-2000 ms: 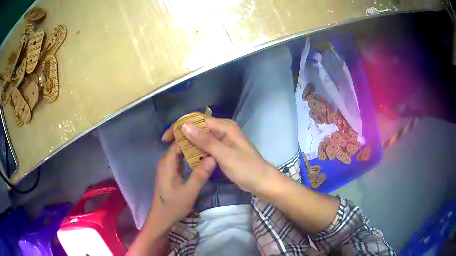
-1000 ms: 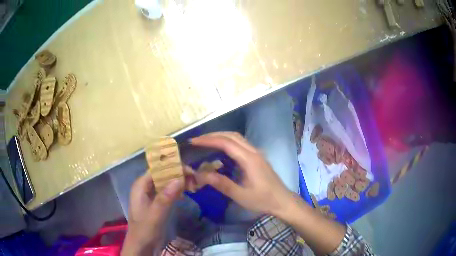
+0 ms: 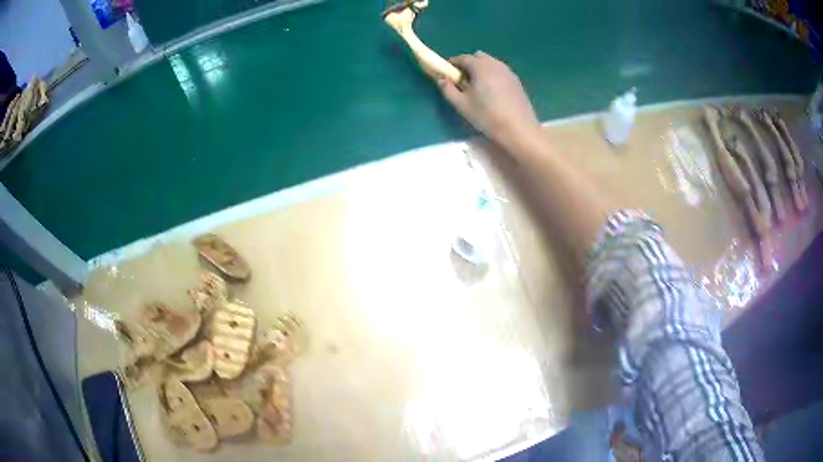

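My right hand (image 3: 494, 97) is stretched out over the green belt and grips one end of a pale tan leg part (image 3: 426, 56). The far end of the leg part carries a knobbed or foot-like piece with a dark edge, cut off by the top of the picture. My left hand is not in view. A loose pile of tan striped sole-like pieces (image 3: 233, 338) lies on the left of the tan tabletop.
A green conveyor belt (image 3: 271, 117) runs behind the tan table (image 3: 361, 361). A white glue bottle (image 3: 471, 242) sits mid-table in glare. Another white bottle (image 3: 620, 117) stands farther back. Several leg parts (image 3: 753, 171) lie at right. A smartphone (image 3: 112, 420) lies at the left edge.
The view has swung up to the belt. My right hand has moved from over the lap to the belt and holds a leg part. My left hand and the striped piece in it have left the view.
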